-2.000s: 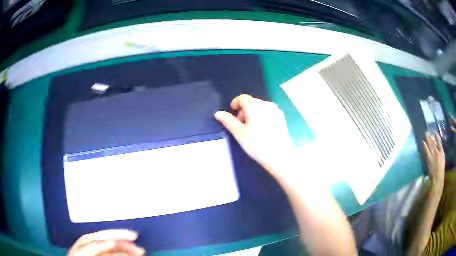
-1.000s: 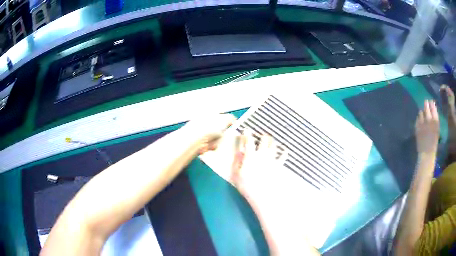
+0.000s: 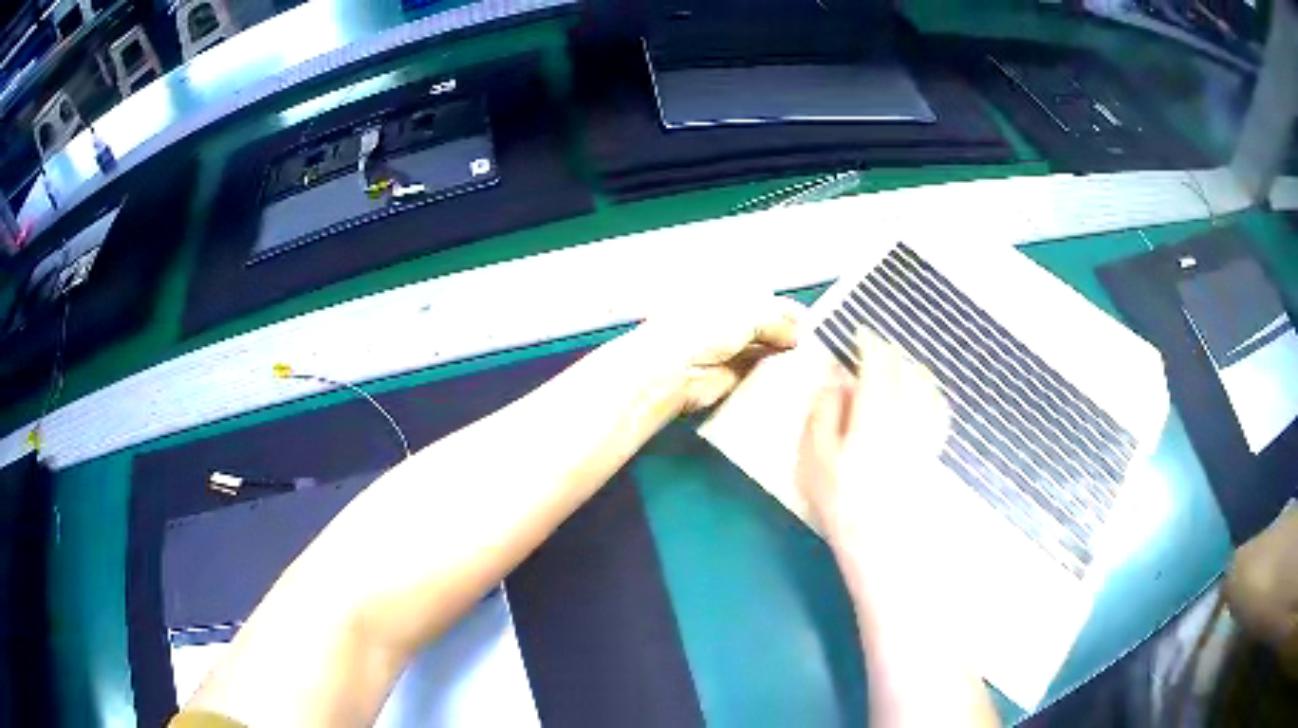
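Note:
The cream release liner sheet (image 3: 911,548) with rows of black adhesive strips (image 3: 1018,405) lies tilted on the green mat. My left hand (image 3: 733,363) is at the sheet's upper left edge, thumb and fingers close together; whether it grips the sheet or a strip is unclear. My right hand (image 3: 876,427) is over the left ends of the strips, fingers bent down on the sheet; a held strip cannot be made out. The cover panel assembly (image 3: 235,562), dark grey and silver, lies at the lower left, partly hidden by my left forearm.
A black foam pad (image 3: 591,597) lies under the panel. A display cable (image 3: 228,484) and a thin wire with yellow tab (image 3: 285,371) are beyond it. A pale rail (image 3: 570,299) crosses behind. Open units (image 3: 384,185) sit past it. Another panel (image 3: 1238,341) and a blurred person's part (image 3: 1267,569) are at right.
My hands moved from the panel to the strip sheet and remain there. The view has shifted left and up. A panel now shows on the pad at right, and the other person's hands there are gone.

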